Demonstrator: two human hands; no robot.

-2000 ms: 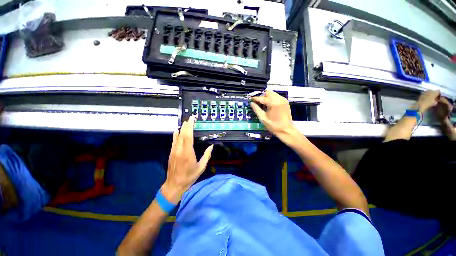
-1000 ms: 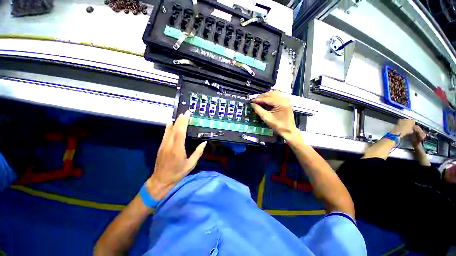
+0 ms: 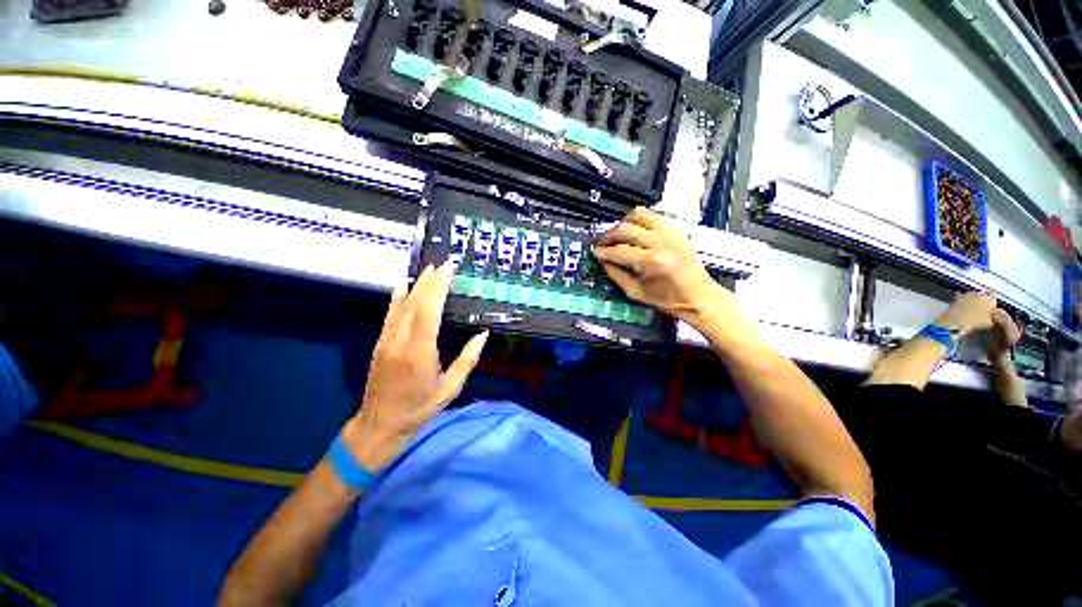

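A black solder pallet point(image 3: 534, 323) lies on the rails in front of me and holds a green circuit board panel point(image 3: 552, 296) with a row of small boards bearing pale parts. My left hand point(image 3: 409, 356) rests its fingertips on the pallet's left edge, thumb apart, holding nothing visible. My right hand point(image 3: 650, 261) is over the right end of the panel, fingertips bunched near the top right of the row. The fingers hide the boards there, and I cannot tell if they pinch a component.
A larger black pallet point(image 3: 498, 131) with dark slots lies behind. Brown components point(image 3: 311, 7) lie at the upper left, near a dark bag point(image 3: 77, 8). Conveyor rails point(image 3: 202, 240) run along the bench edge. A blue parts bin point(image 3: 959, 216) and another person's hands point(image 3: 975, 318) are at right.
The view has turned and shifted, so the bench now slants down to the right. My left hand stays at the pallet's left edge. My right hand stays over the panel's right end, its fingers slightly shifted.
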